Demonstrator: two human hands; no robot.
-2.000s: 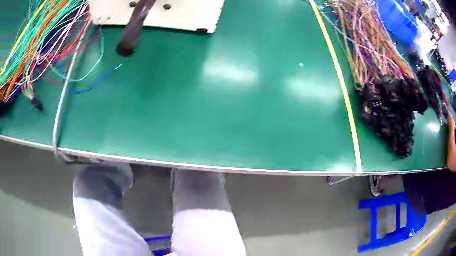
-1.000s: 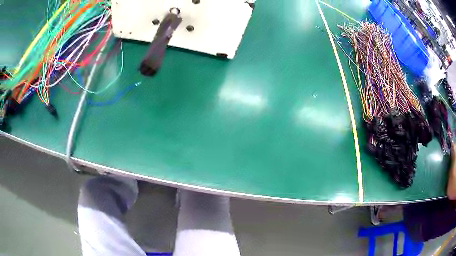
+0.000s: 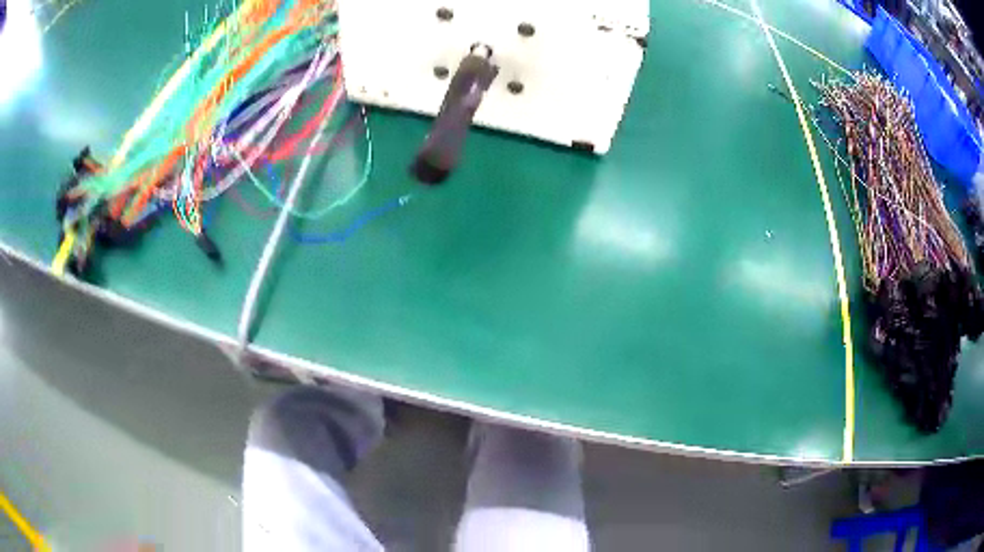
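Neither of my hands is in the picture. The white-grey wire twisting machine (image 3: 561, 81) stands at the top middle, with several holes in its face. Its black twisting head (image 3: 458, 119) sticks out over the green table, with no wire visible on it. A loose harness bundle (image 3: 232, 102) of green, orange, white, red and purple wires lies left of the machine. Its black connectors (image 3: 103, 221) are near the table's left edge. A stray blue wire (image 3: 351, 229) lies in front of the machine.
A grey cable (image 3: 270, 248) runs over the table edge. Yellow tape (image 3: 831, 232) crosses the right side. Beyond it lie a second harness bundle (image 3: 896, 183) with black connectors (image 3: 923, 345) and a blue bin (image 3: 923, 86). A blue stool (image 3: 885, 528) and dark clothing show bottom right. My legs are below the edge.
The view has shifted, so the machine, both bundles and the table edge stand further right and lower in the picture. More of the machine and left bundle shows. No hand has appeared.
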